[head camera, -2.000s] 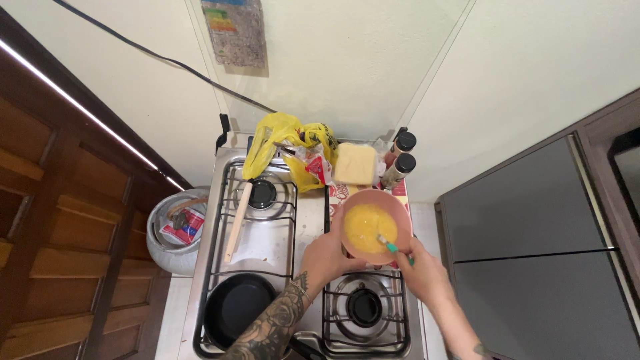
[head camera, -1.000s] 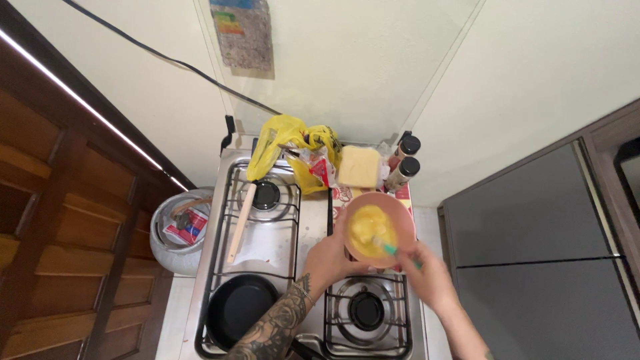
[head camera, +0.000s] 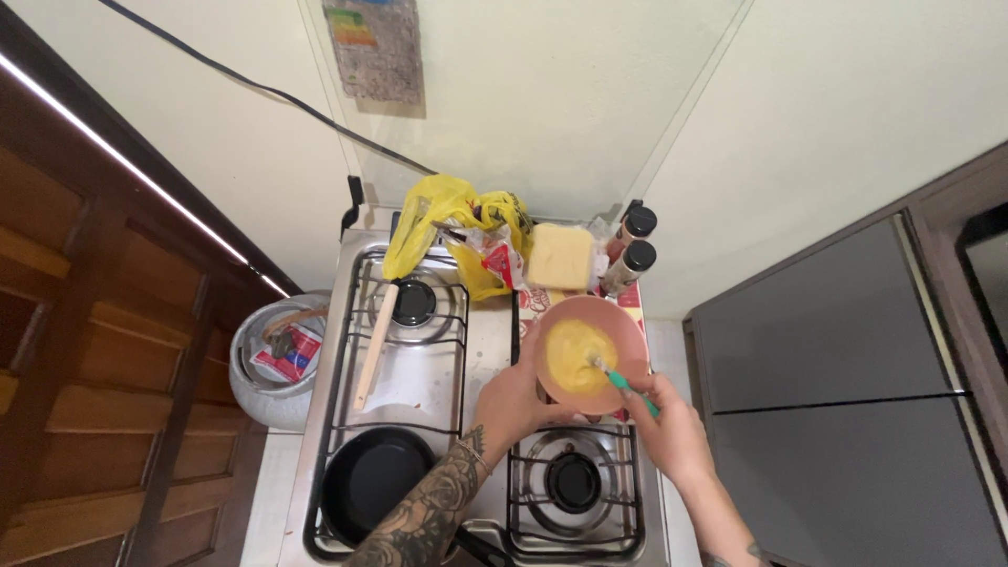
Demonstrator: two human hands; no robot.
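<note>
My left hand [head camera: 513,403] holds a pink bowl [head camera: 632,346] by its left side and underside, tilted over the right part of the gas stove. Beaten yellow egg mixture [head camera: 573,358] lies in the bowl. Between the fingers of my right hand [head camera: 669,425] is the green handle of a utensil [head camera: 631,391]; its metal end dips into the mixture, and its tip is hidden. Below and left of the bowl, a black frying pan [head camera: 378,484] rests on the front left burner, partly behind my left forearm.
Behind the bowl are a block of sliced cheese [head camera: 561,257], two black-capped spice jars [head camera: 628,268] and a yellow plastic bag [head camera: 433,209]. A wooden-handled utensil [head camera: 376,346] lies across the left grate. A grey bin [head camera: 268,402] stands left of the stove [head camera: 488,346], grey cabinets [head camera: 811,331] at right.
My right hand has moved the utensil about inside the bowl, and the yellow mixture has shifted and looks more even. My left hand has kept its hold on the bowl.
</note>
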